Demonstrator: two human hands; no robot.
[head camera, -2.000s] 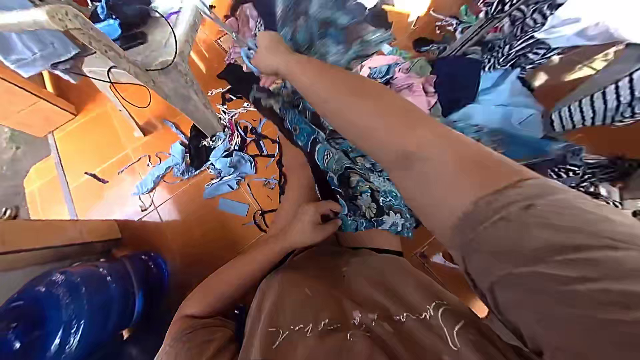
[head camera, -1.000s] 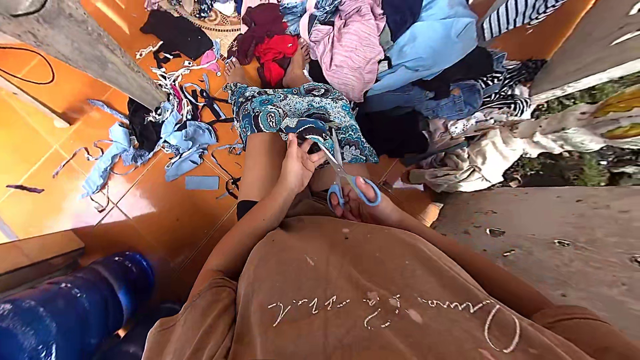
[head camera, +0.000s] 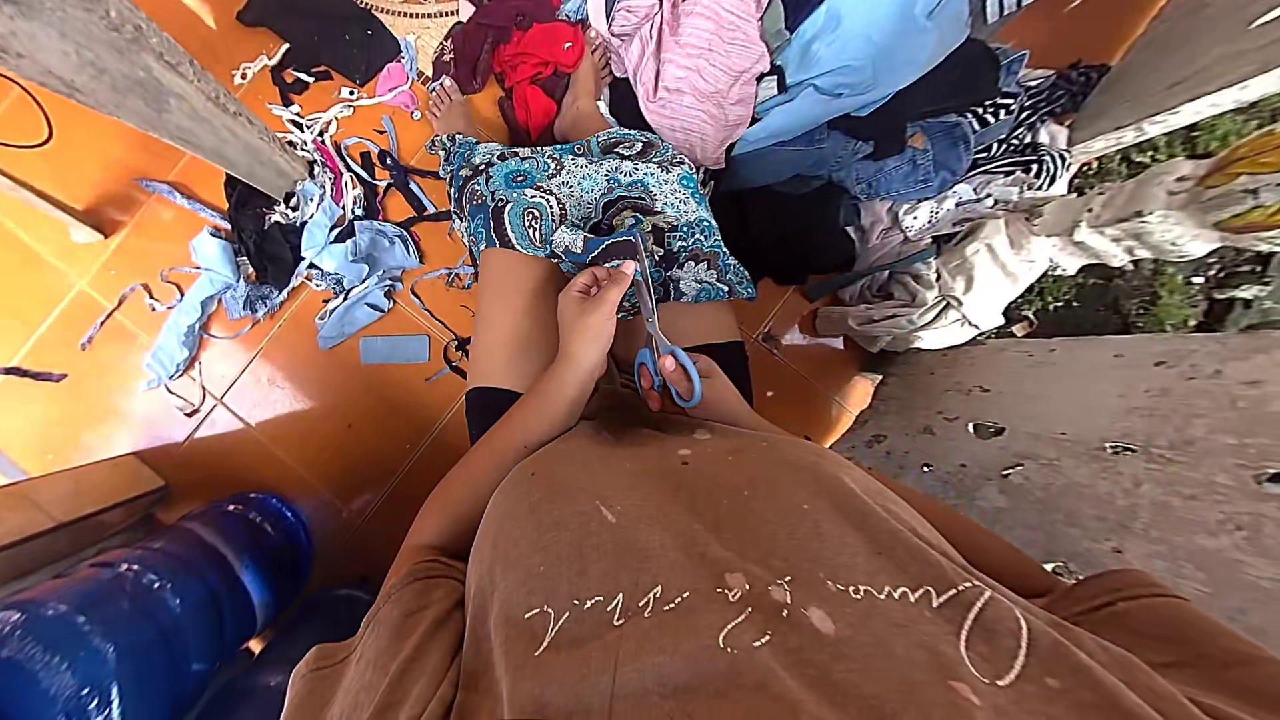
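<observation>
A blue patterned cloth (head camera: 590, 185) with paisley and flower shapes lies across my lower legs. My left hand (head camera: 592, 305) pinches a fold of it between thumb and fingers. Just to the right, my right hand (head camera: 700, 385) has its fingers in the blue handle loops of a pair of scissors (head camera: 652, 320). The metal blades point away from me and touch the cloth beside my left fingertips. Whether the blades have fabric between them cannot be told.
Cloth scraps and strips (head camera: 365, 265) lie on the orange tile floor at left, near a small blue-grey rectangular piece (head camera: 394, 349). A heap of garments (head camera: 850, 70) is at upper right. Blue plastic water bottles (head camera: 160, 610) are at lower left, a concrete ledge (head camera: 1080, 440) at right.
My right arm, stretched far forward earlier, has come back near my lap with the scissors. The scissors have moved onto the cloth by my left hand. The view has shifted strongly.
</observation>
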